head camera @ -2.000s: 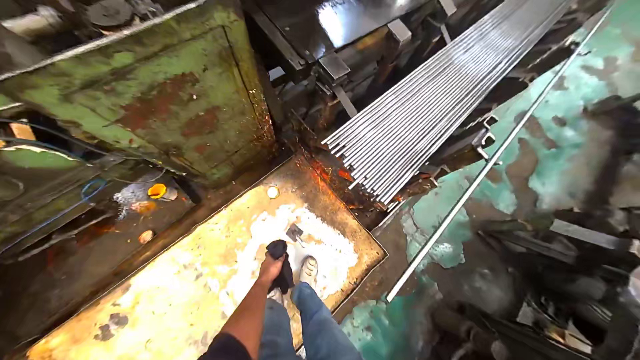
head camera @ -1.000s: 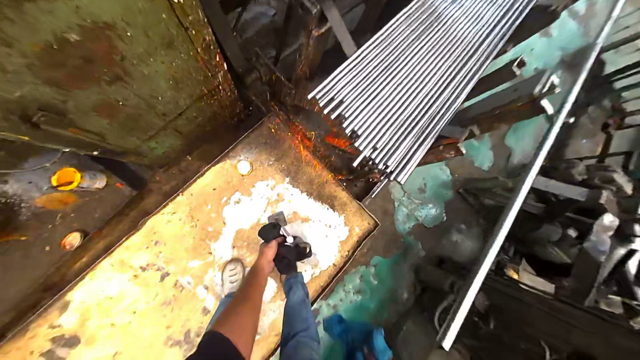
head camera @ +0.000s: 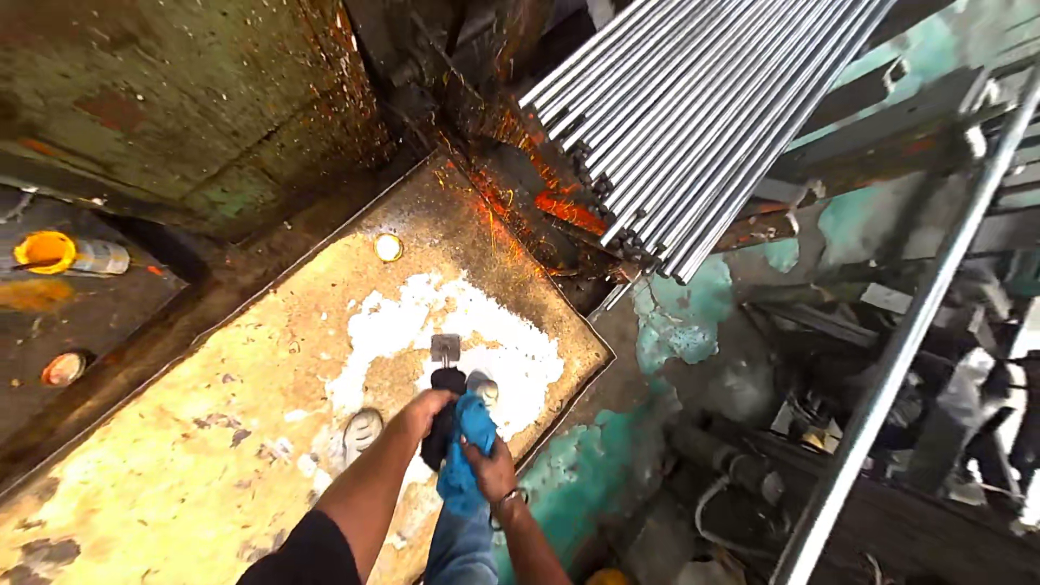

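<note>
My left hand [head camera: 424, 413] grips a black cloth or glove [head camera: 443, 422], bunched around the shaft of a tool with a small square metal plate [head camera: 445, 348] at its end. What the tool is, I cannot tell. My right hand [head camera: 491, 467] holds a blue cloth [head camera: 467, 463] against the right side of the black one. Both hands are close together above the stained board [head camera: 268, 357] and its white powdery patch [head camera: 520, 349]. My shoes stand on the board below them.
A bundle of metal rods [head camera: 699, 114] lies at upper right, beside a long metal bar [head camera: 918, 325]. A green metal cabinet [head camera: 187, 106] stands at upper left. Near the left edge are a yellow-rimmed can [head camera: 47, 252] and a small round tin [head camera: 63, 370]. Metal scrap lies at right.
The blue cloth, seen low at the right a second ago, is now in my right hand beside the black one. Two seconds ago only one hand showed, with the black cloth.
</note>
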